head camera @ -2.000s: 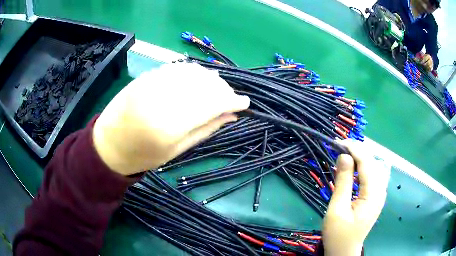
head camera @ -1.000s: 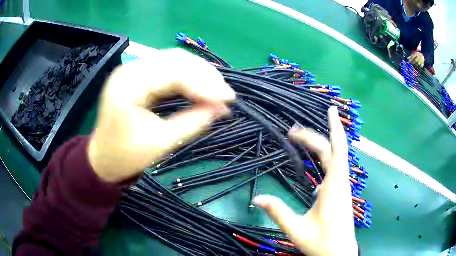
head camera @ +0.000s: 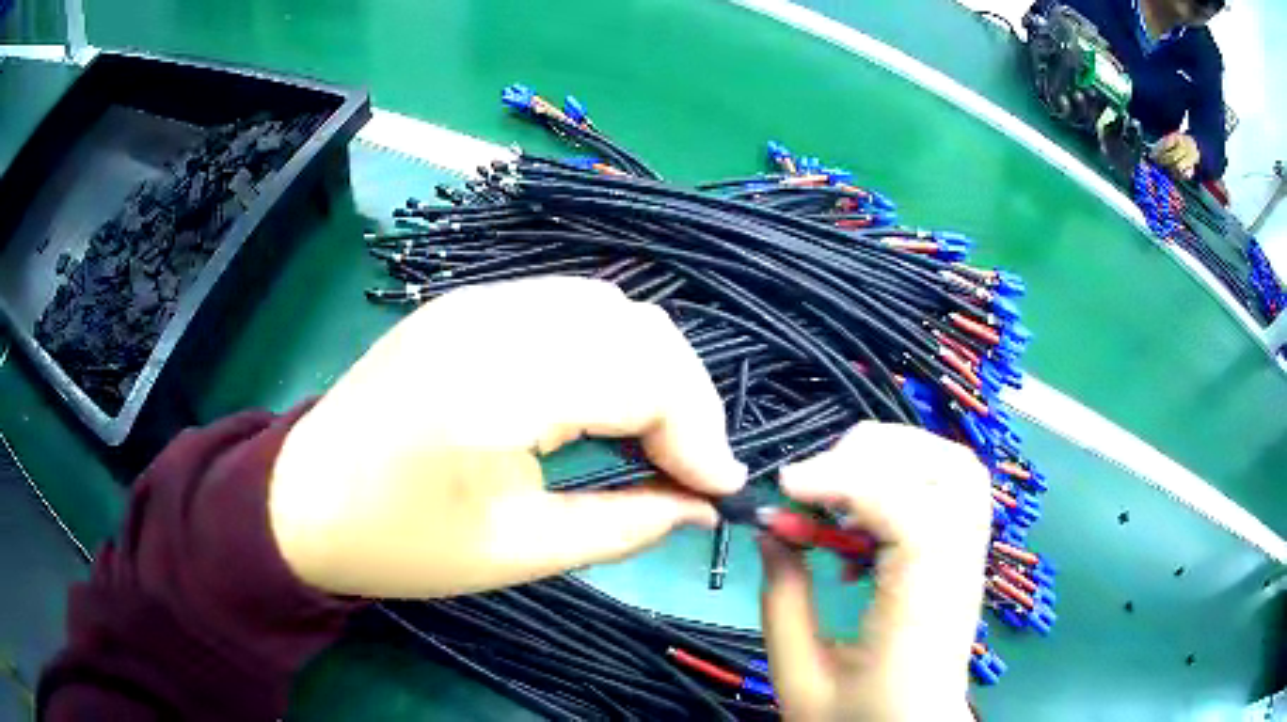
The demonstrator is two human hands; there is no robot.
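My left hand (head camera: 494,437) pinches the black end of a cable lead (head camera: 744,506) between thumb and fingertips, low in the middle. My right hand (head camera: 903,564) holds the red part of the same lead just to the right, fingertips close to the left ones. Whether a sleeve piece sits at the joint is too blurred to tell. The main cable pile (head camera: 734,247) lies behind the hands, with blue and red ends to the right and silver ends to the left. The second cable pile (head camera: 551,642) lies nearest me, partly hidden by my hands.
A black tray (head camera: 254,254) with loose black pieces stands at left on the green bench (head camera: 424,57). Pale edging (head camera: 1101,437) runs along the right. At upper right a person's hand (head camera: 1174,153) is at more blue-tipped cables (head camera: 1164,205), beside a dark green object (head camera: 1080,71).
Both hands have moved down and together. My right hand, open a second ago, has closed on the red part of the lead. The silver ends behind my left hand now show.
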